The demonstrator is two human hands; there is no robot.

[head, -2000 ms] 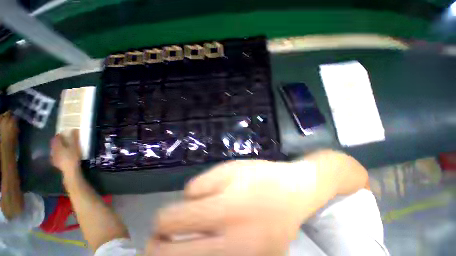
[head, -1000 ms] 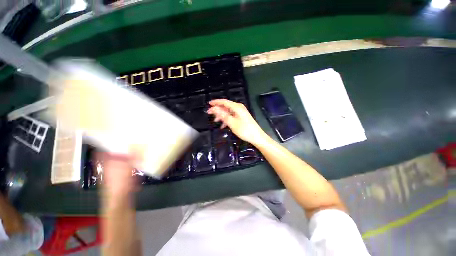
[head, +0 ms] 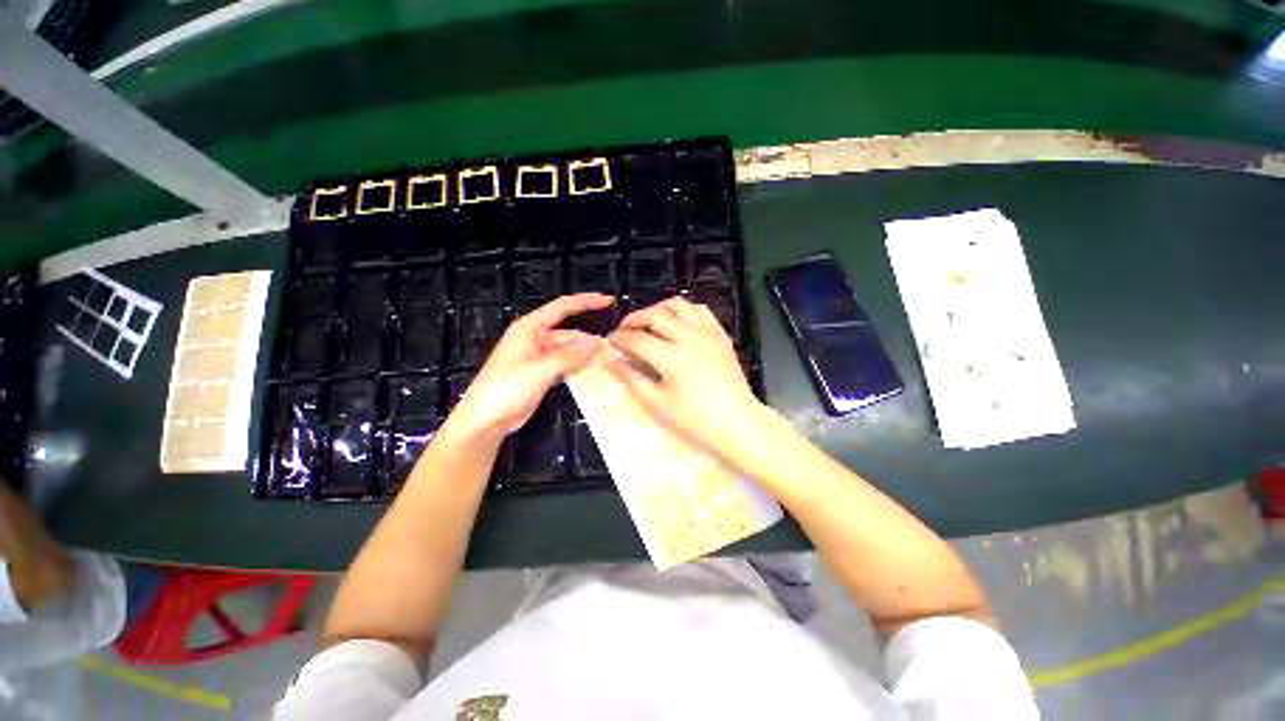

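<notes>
A pale tan adhesive sheet point(head: 684, 486) slants from my fingertips down toward my body, over the front of the black blister tray point(head: 338, 369). My left hand point(head: 529, 369) pinches its top end with thumb and fingers. My right hand point(head: 684, 369) lies over the same end, fingers bent; its fingertips meet the left ones and partly hide the edge. Several yellowish outlines point(head: 479, 185) show in pockets along the tray's far row.
Another tan adhesive sheet point(head: 214, 373) and a notched white liner point(head: 110, 321) lie left of the tray. A dark glossy phone-like slab point(head: 834, 334) and a white stack with small bits point(head: 979, 331) lie right. Another person's arm point(head: 31, 549) is at far left, near a red stool point(head: 212, 616).
The sheet, blurred and raised at the left a second ago, is now in front of me over the tray. My hands have come together at its top end.
</notes>
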